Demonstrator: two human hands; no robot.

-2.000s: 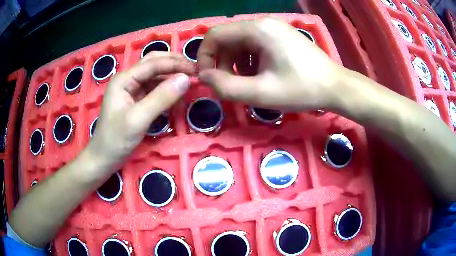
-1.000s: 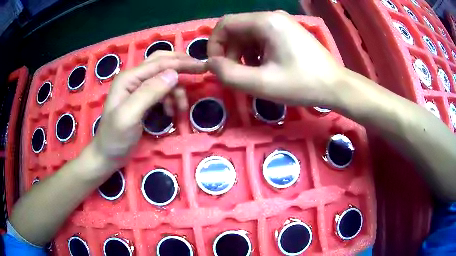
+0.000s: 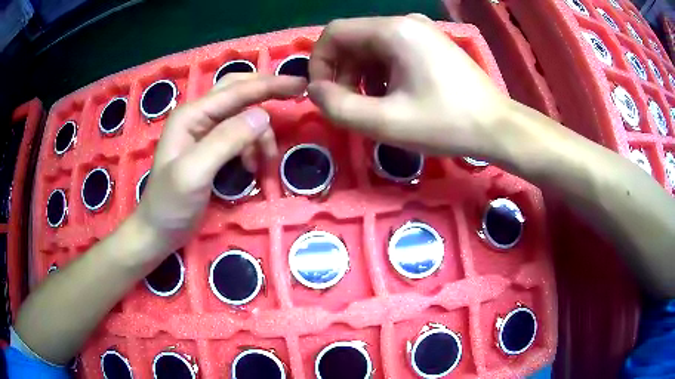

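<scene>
A red-pink foam tray (image 3: pixel 326 311) holds round strapless smartwatches with silver rims, mostly with dark faces up. Two watch faces side by side, one at the middle (image 3: pixel 319 259) and one to its right (image 3: pixel 416 250), show bright white-blue streaks. My left hand (image 3: pixel 192 148) is bare above the tray's upper left, index finger stretched toward my right fingertips, thumb apart, with nothing visible in it. My right hand (image 3: pixel 407 81) is bare above the upper rows, thumb and fingertips curled close together. Whether they pinch something small is hidden.
Stacked foam trays (image 3: pixel 585 89) rise at the right, with silver case backs showing. Another red tray edge (image 3: pixel 28 141) stands at the far left. The dark green bench surface (image 3: pixel 170 37) shows behind the tray. Blue sleeves show at both lower corners.
Both hands have moved slightly right and the right hand slightly up. My left index finger has stretched out and its thumb has drawn away from the right fingertips.
</scene>
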